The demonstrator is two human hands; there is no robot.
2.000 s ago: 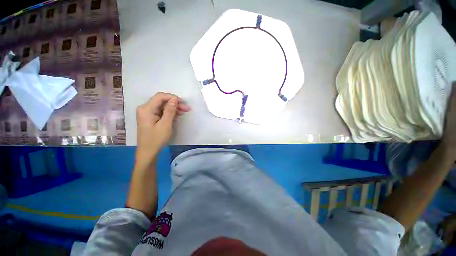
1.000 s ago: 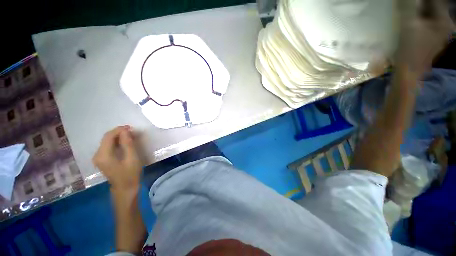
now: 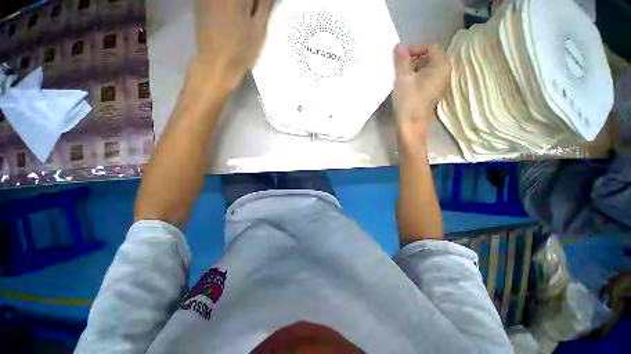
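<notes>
A white rounded-hexagon top cover, printed with a ring of grey dots around lettering, lies face up on the bench in front of me. A small grey bit shows at its near edge. The base shell with the dark wire loop is not visible now. My left hand is at the cover's upper left edge, blurred and partly cut off by the picture's top; its grip is unclear. My right hand is at the cover's right corner, thumb and curled fingers pinching at the edge.
A leaning stack of cream-white covers stands at the right, printed face outermost. A crumpled white cloth lies on the brown patterned sheet at left. Blue stools and a slatted rack are below the bench. A grey sleeve shows at right.
A printed cover now lies where the open base shell with the wire loop showed. My right hand has come from the stack to the cover; my left hand has moved up to its left edge.
</notes>
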